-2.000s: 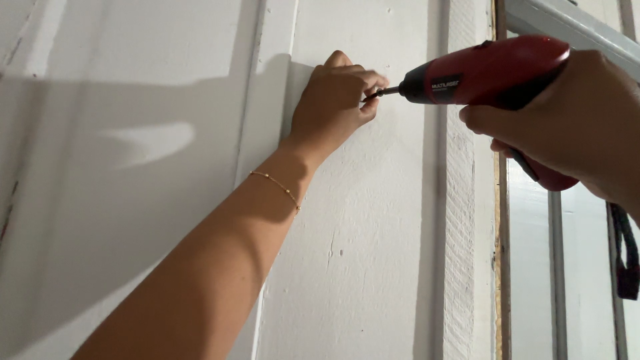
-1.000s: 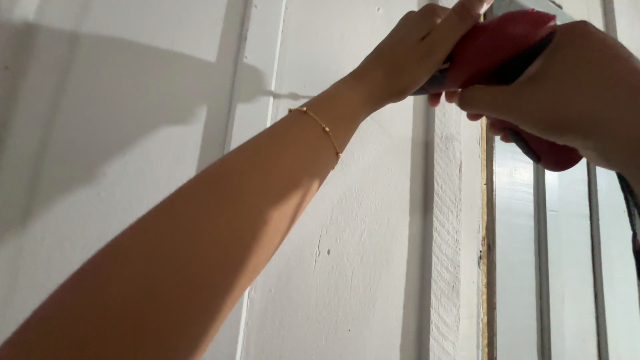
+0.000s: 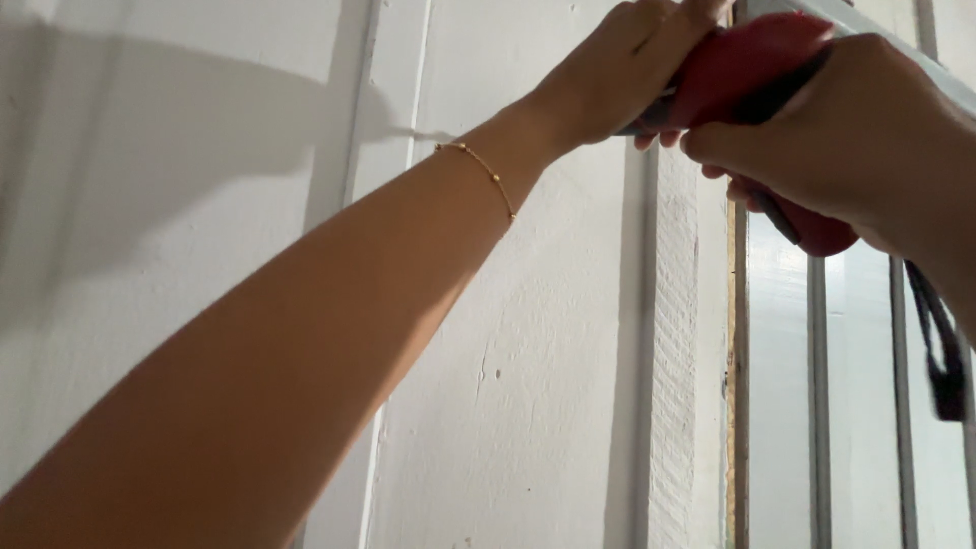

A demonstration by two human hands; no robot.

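Note:
My right hand [image 3: 831, 137] grips a red and black cordless screwdriver [image 3: 751, 69] at the upper right, its body tilted and its nose toward the left. The fingers of my left hand [image 3: 618, 69] wrap around the tool's black front end, with fingertips showing just below it. That hand hides the bit and its tip. A thin gold beaded bracelet [image 3: 496, 178] circles my left wrist. Behind my arm stands a white painted wooden panel wall [image 3: 526, 366].
A rough white wooden post [image 3: 673, 343] runs upright right of the panel. Beyond it are pale grooved boards [image 3: 858, 381]. A black strap [image 3: 942, 358] hangs below my right wrist. Shadows of arm and tool lie on the wall's left part.
My left hand has moved from the tool's bit, out in front of it, right onto the front of its body. The bit was visible two seconds ago and is now hidden.

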